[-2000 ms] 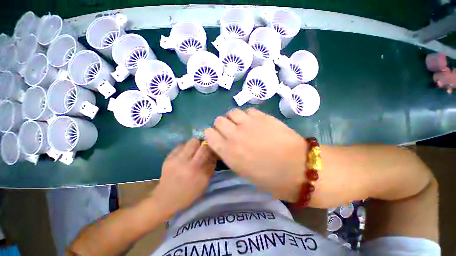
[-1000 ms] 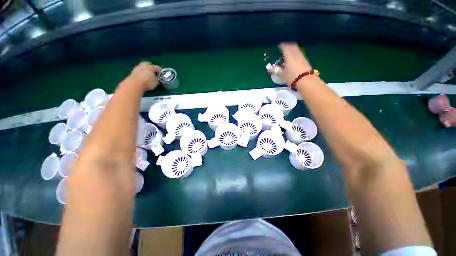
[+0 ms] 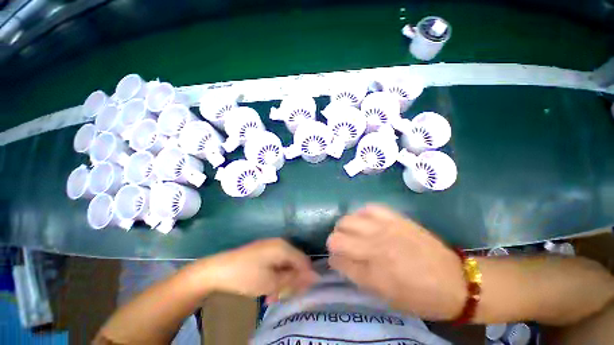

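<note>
Many white grille housings (image 3: 314, 141) lie on the green bench in front of me, open ends mostly towards me, with radial slots and short side tabs. My left hand (image 3: 273, 273) is low in front of my body, fingers bent and blurred, with a small yellowish spot at the fingertips. My right hand (image 3: 377, 253) is beside it, a small gap apart, fingers curled and partly hidden. Whether either hand holds something small is not clear. Neither hand touches a housing.
One unit with a dark inside and a pale piece on top (image 3: 429, 39) stands on the green belt beyond the pale strip (image 3: 471, 74). More housings are packed at the left of the bench. Cartons and white housings (image 3: 518, 333) show below the bench edge, lower right.
Both hands have come back from the belt to near my body. The unit at the right hand now stands released on the belt. The darker unit by my left hand is out of view.
</note>
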